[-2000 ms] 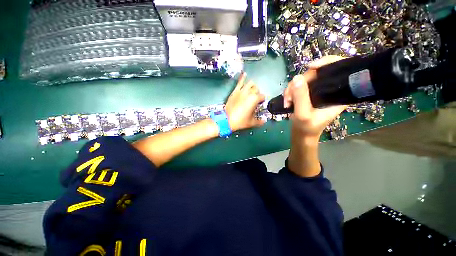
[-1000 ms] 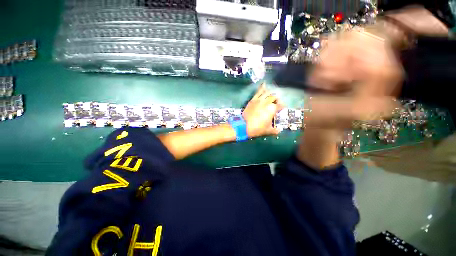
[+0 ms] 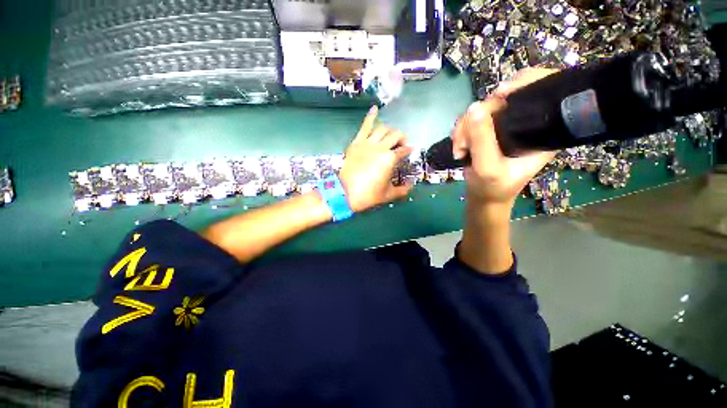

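A long row of small circuit boards (image 3: 211, 179) lies on the green mat in front of me. My left hand (image 3: 373, 163) rests over the row near its right end, index finger stretched forward, thumb and other fingers at a board; whether it grips the board is unclear. My right hand (image 3: 498, 147) is closed round a thick black electric screwdriver (image 3: 542, 119) with a pale label, held nearly level. Its narrow nose points left at the boards just right of my left fingers. The bit and any screw are too small or hidden to tell.
A silver-white screw feeder (image 3: 339, 60) stands behind the row. Clear ribbed blister trays (image 3: 163, 56) are stacked at the back left. A large heap of modules (image 3: 550, 40) lies at the back right. Ends of other board rows (image 3: 9, 94) show at the far left edge.
The right hand and screwdriver, blurred and raised to the right a second ago, are now back at the row beside the left hand. The camera view has shifted, too.
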